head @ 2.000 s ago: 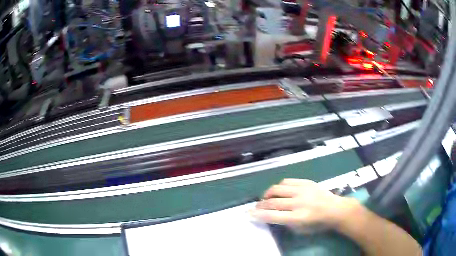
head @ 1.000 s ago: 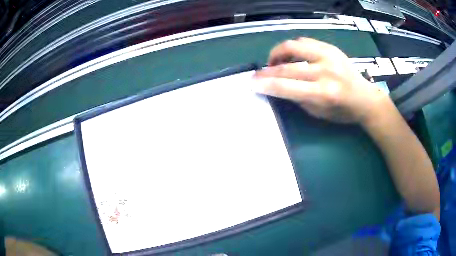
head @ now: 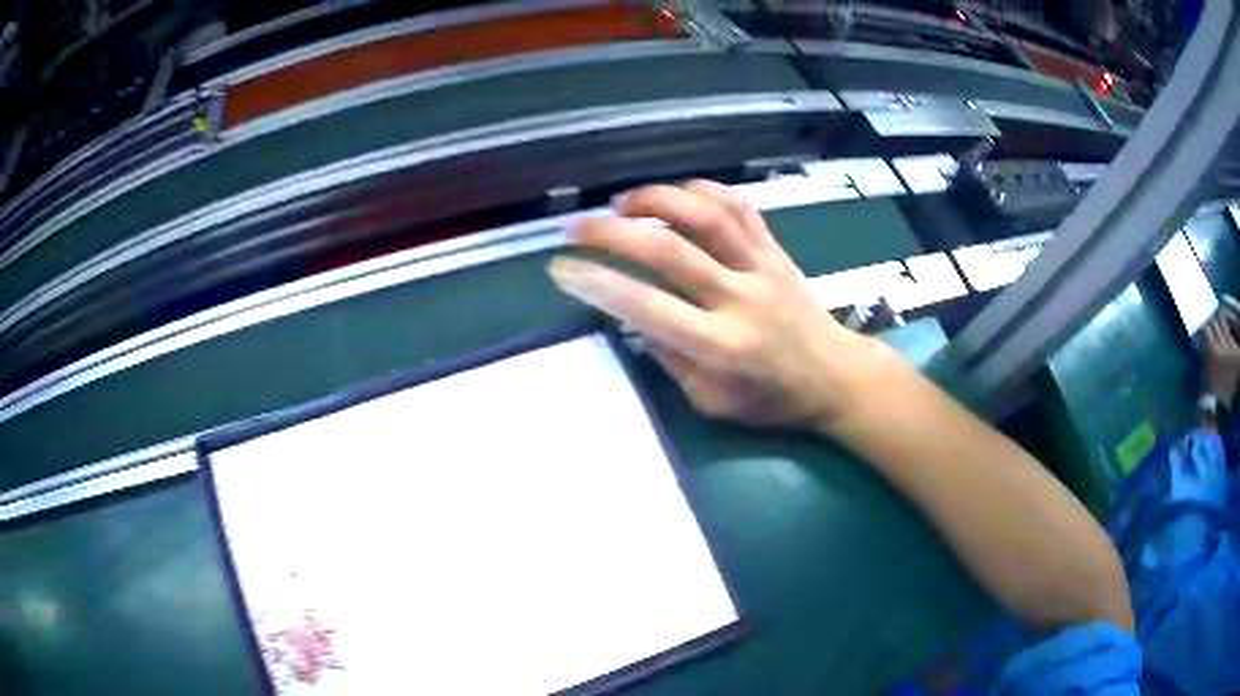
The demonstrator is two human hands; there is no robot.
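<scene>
A shallow tray with a thin black rim [head: 471,370] lies on the green work surface, lined with a white sheet [head: 462,517] washed out by glare. Tiny reddish-copper specks [head: 306,645] are heaped at the sheet's lower left. My right hand [head: 707,306] is raised over the tray's far right corner, fingers somewhat spread and pointing left, with nothing visible in it. One finger has a pale whitish tip covering. My left hand is out of the picture.
Silver rails [head: 408,265] and green strips run across behind the tray. A thick grey post [head: 1088,224] slants at the right. A dark block with round points [head: 1023,188] sits beyond the rails. Another person's hand [head: 1220,356] and blue sleeve show at the right edge.
My right hand has come off the tray's corner and lifted, its fingers spreading. The view has shifted, and a skin-coloured part at the lower left has gone out of the picture.
</scene>
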